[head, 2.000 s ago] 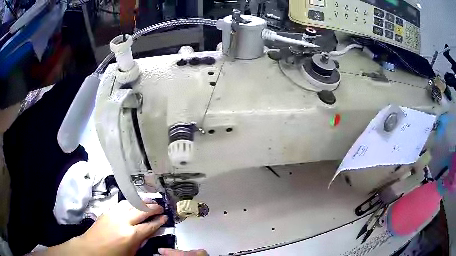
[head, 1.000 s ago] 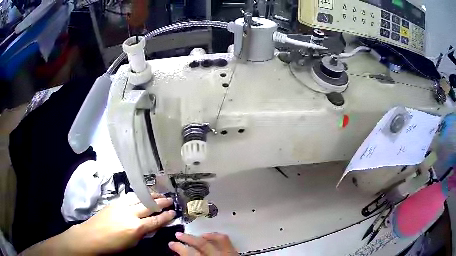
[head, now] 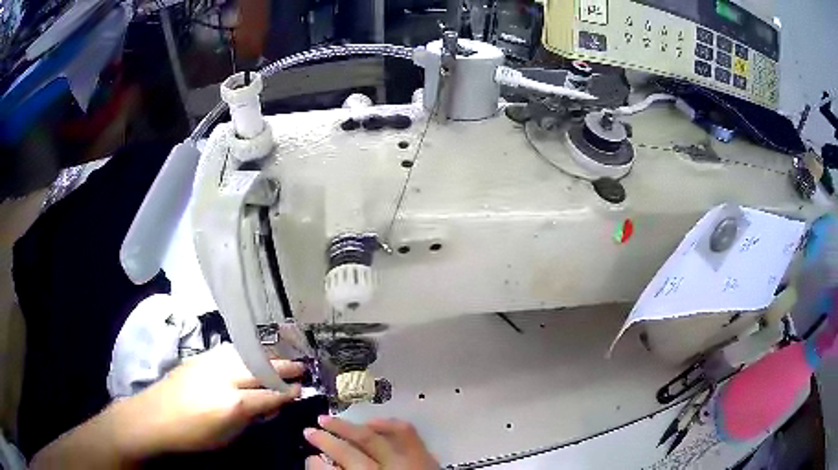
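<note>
Black fabric (head: 280,430) lies under the left end of the cream sewing machine (head: 478,239), near the needle area. My left hand (head: 207,397) rests flat on the fabric, fingertips beside the presser foot, which is mostly hidden. My right hand (head: 372,444) is at the bottom edge, partly cut off, its fingertips on the black fabric's right edge. A small white piece shows by my left fingertips. White fabric (head: 147,347) lies crumpled on a large black heap (head: 73,285) at the left. Whether the fingers pinch the fabric cannot be told.
A white paper note (head: 707,275) hangs on the arm under a round magnet. Dark snips (head: 685,418) and a pink pad (head: 767,390) are at the right. A control panel (head: 675,41) is at the top right. A pale elongated lamp or guard (head: 161,216) hangs at the left.
My right hand has come further into view from the bottom edge since the oldest frame. My left hand has drawn slightly left from the last frame. The camera view has shifted a little.
</note>
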